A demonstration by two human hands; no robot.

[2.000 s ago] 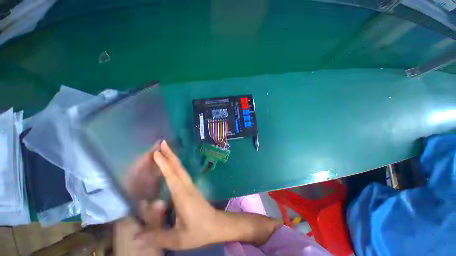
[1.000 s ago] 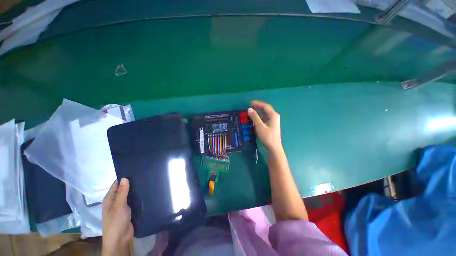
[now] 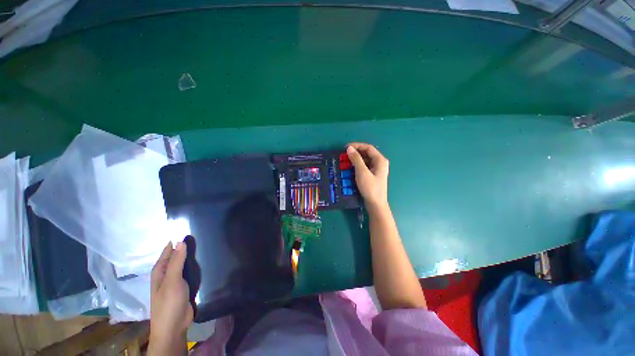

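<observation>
A glossy black touch display panel [image 3: 233, 222] lies face up left of the screen tester, held at its left edge by my left hand [image 3: 170, 288]. An orange-gold flex cable [image 3: 296, 259] runs between the panel's right side and the green adapter board [image 3: 301, 228]. Coloured jumper wires [image 3: 305, 199] join that board to the black screen tester [image 3: 285, 167], whose small display shows a red light. My right hand [image 3: 370, 170] rests at the tester's upper right corner, its thumb at the red buttons [image 3: 345, 160]. Its other fingertips are partly hidden.
Translucent protective bags [image 3: 104, 201] overlap a dark panel [image 3: 59, 261] at the left, beside a stack of whitish sleeves [image 3: 14, 236]. A small clear scrap [image 3: 186, 82] lies at the back. A person in blue clothing [image 3: 564, 299] is at the lower right, near a red stool [image 3: 452, 302].
Since one second ago, the tester's small display shows a red light and the panel's reflection has shifted. Earlier, the panel was tilted in my hands; it now lies beside the tester, with my right hand there.
</observation>
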